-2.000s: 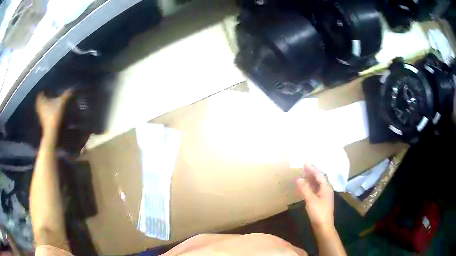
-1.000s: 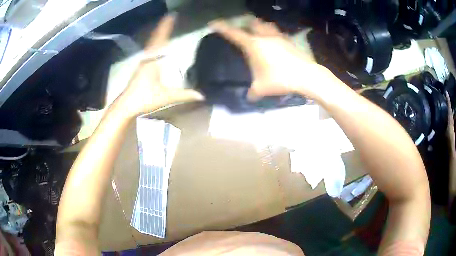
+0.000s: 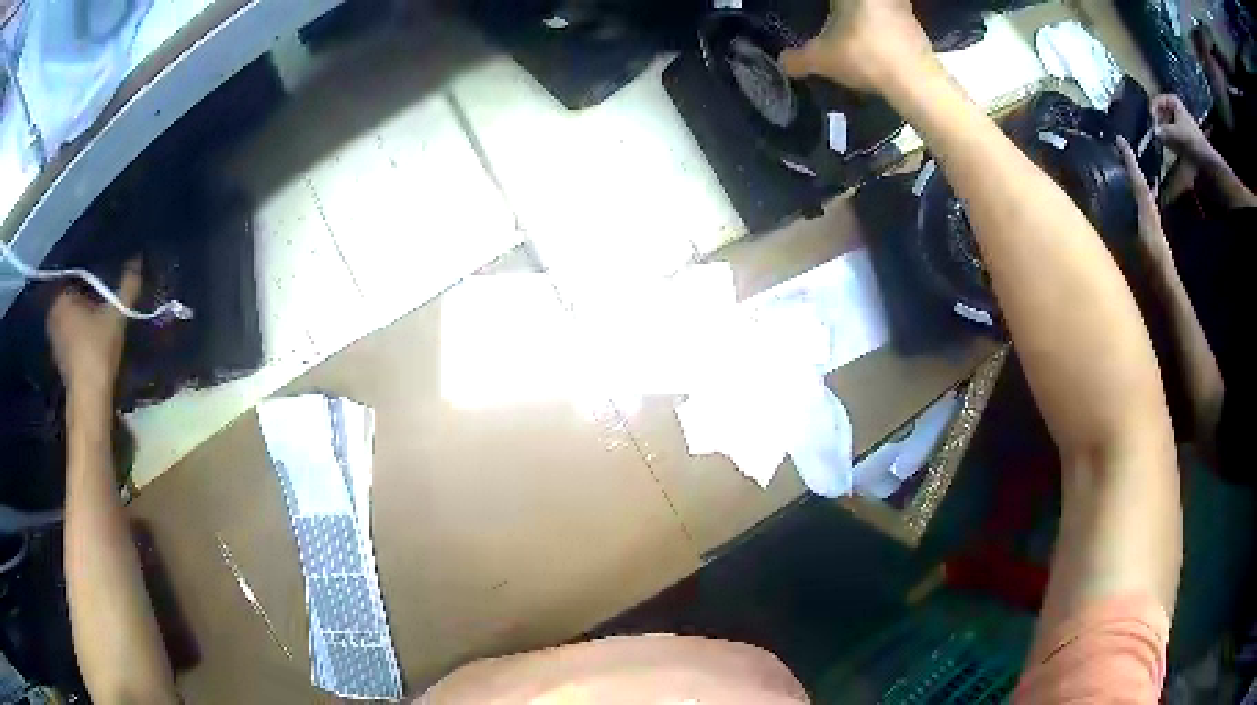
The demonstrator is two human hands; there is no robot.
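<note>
My left hand [image 3: 94, 331] is at the far left against a dark desk fan [image 3: 200, 296]; its fingers blend into the dark shapes, and its hold is unclear. My right hand [image 3: 866, 53] is at the top, with the thumb over the rim of a black desk fan [image 3: 755, 86] and the other fingers partly cut off by the frame edge. Long sheets of adhesive strips [image 3: 338, 551] lie on the brown cardboard [image 3: 483, 551]. A glaring white sheet [image 3: 510, 338] lies mid-bench, with crumpled backing paper [image 3: 772, 413] to its right.
More black fans with pale strips on their rims stand at right [image 3: 951, 248] and along the top. A carton of waste paper [image 3: 917, 517] is at the bench's right edge. Another person's hand [image 3: 1186, 131] is at far right. A white cable [image 3: 110, 292] hangs near my left hand.
Both hands have moved apart from the dark fan part between them at centre. My left hand is back at far left, my right hand at upper right. The view has shifted right.
</note>
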